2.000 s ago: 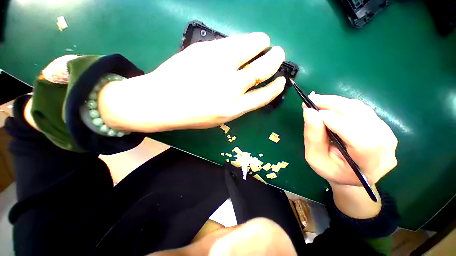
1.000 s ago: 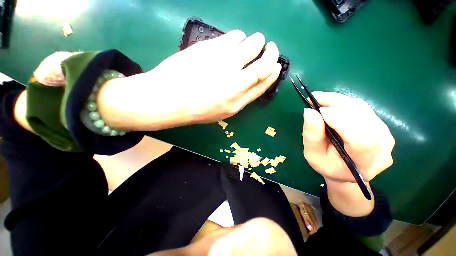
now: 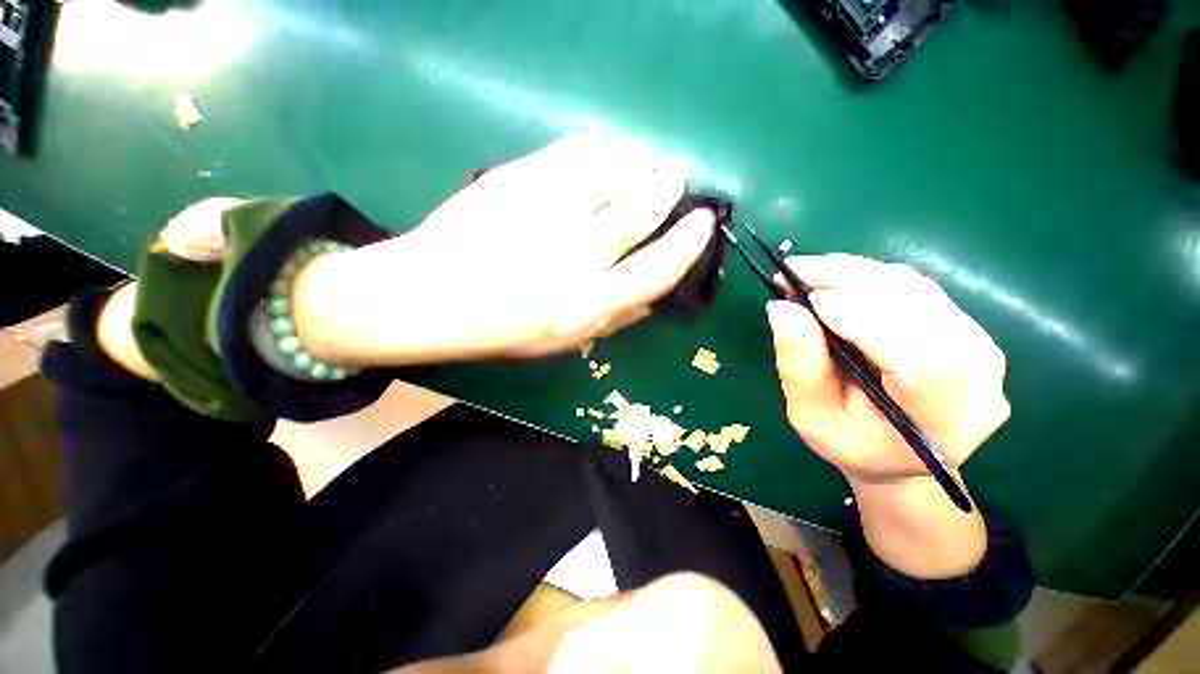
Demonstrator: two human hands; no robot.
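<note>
My left hand (image 3: pixel 526 250) lies over a black plastic housing (image 3: pixel 700 270) and holds it on the green table. The palm and fingers hide most of the housing; its right end shows past the fingertips. My right hand (image 3: pixel 901 362) holds black tweezers (image 3: pixel 871 379) like a pen. The tweezer tips are apart and lie at the housing's right end; whether they touch it I cannot tell. A tiny pale piece (image 3: pixel 786 246) shows near the right fingertips.
Yellowish backing scraps (image 3: pixel 645 429) lie in a heap at the near edge of the green table (image 3: pixel 434 99). Another scrap (image 3: pixel 187 111) lies at the upper left. Black housings stand at the top right (image 3: pixel 884 33) and the far left edge (image 3: pixel 13 79).
The housing's upper left end, visible before, is now almost fully covered by my left hand. The tweezers went from closed at the housing to open and drawn back, and are now close to it again, still open.
</note>
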